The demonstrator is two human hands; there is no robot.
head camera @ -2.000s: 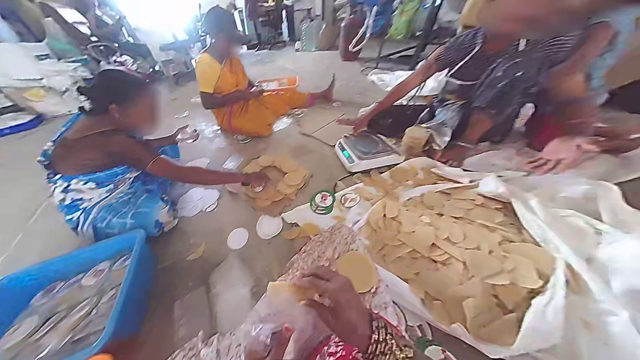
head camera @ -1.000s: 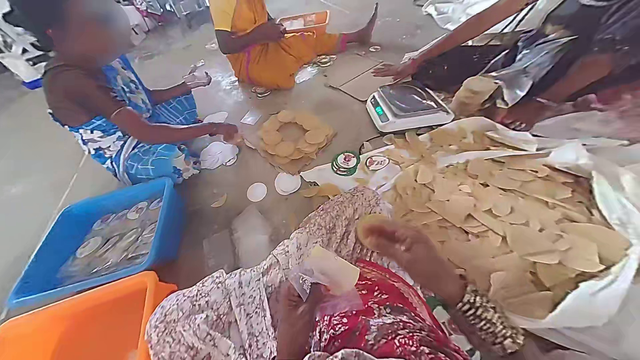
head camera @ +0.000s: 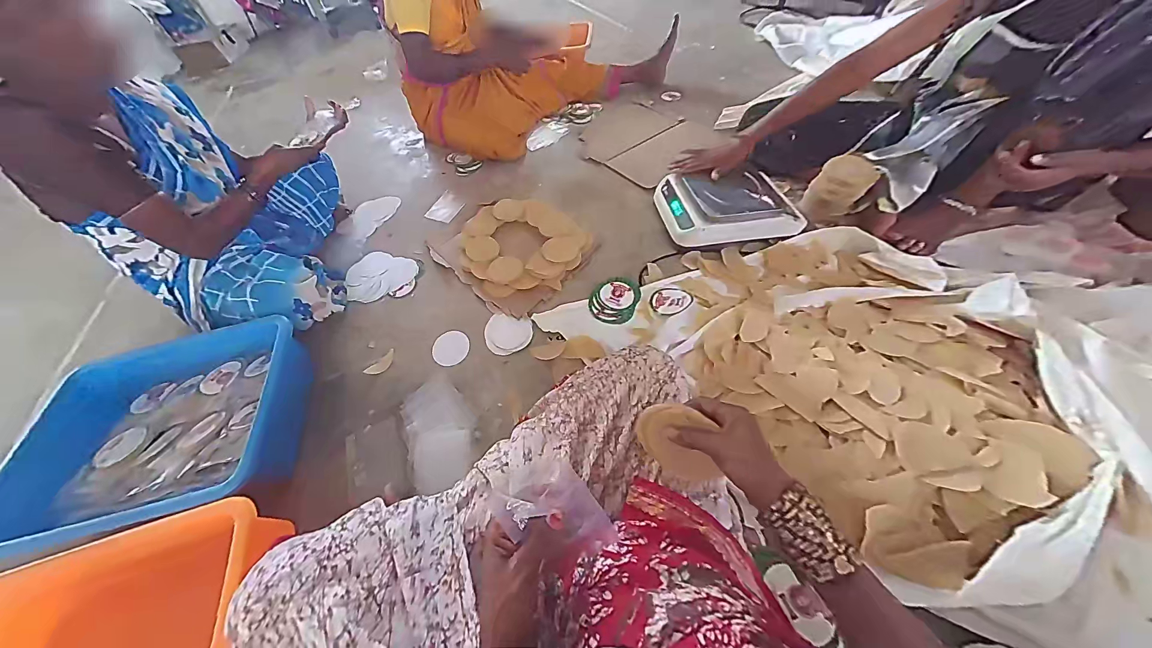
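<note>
My right hand (head camera: 733, 450) pinches a small stack of thin round tan discs (head camera: 677, 441) above my lap, just left of the heap. In my left hand (head camera: 517, 558) is a clear plastic bag (head camera: 549, 508), held over the patterned cloth on my lap; whether anything is inside it I cannot tell. A large heap of tan discs (head camera: 837, 378) lies on a white sack (head camera: 1071, 531) at my right. Ahead, more discs form a ring (head camera: 506, 268) on a cardboard sheet. Round green-edged labels (head camera: 615, 300) and white paper circles (head camera: 508, 333) lie on the floor.
A blue tub (head camera: 292, 396) with packed discs and an orange tub (head camera: 236, 549) stand at my left. Clear plastic bags (head camera: 438, 432) lie before me. A digital scale (head camera: 727, 209) stands ahead, a person's hand (head camera: 715, 157) touching it. Other people sit on the floor left, ahead and right.
The person at left has drawn an arm back from near the disc ring. My right hand holds discs, as one second ago. The view has tilted down since the first frame.
</note>
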